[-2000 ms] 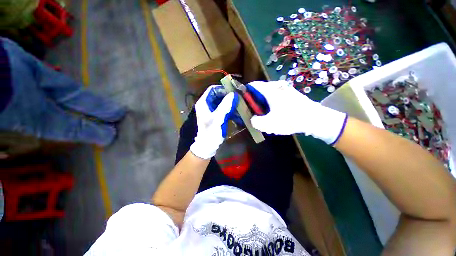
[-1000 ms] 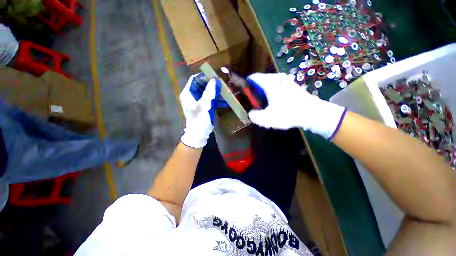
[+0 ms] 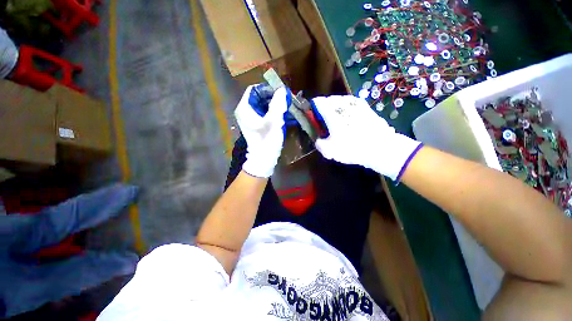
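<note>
My left hand (image 3: 263,128), in a white glove with blue fingertips, grips a narrow pale green panel piece (image 3: 273,79) over my lap, with thin red wires at its upper end. My right hand (image 3: 357,130), gloved the same, is closed on a red-handled hand tool (image 3: 317,123). The tool's dark jaws are at the piece's right side; whether they touch it is too blurred to tell. A thin wire hangs below the hands. My fingers hide the middle of the piece.
A heap of wired boards with round discs (image 3: 420,59) lies on the green bench (image 3: 417,241). A white foam box (image 3: 439,119) at the right holds loose boards. Brown cartons (image 3: 251,37) stand beside the bench. A person's legs (image 3: 63,213) and red stools (image 3: 47,66) are at the left.
The disc seen beside the piece a second ago no longer shows there. The tool has come closer to the piece. The other person's legs have shifted left and down in the picture.
</note>
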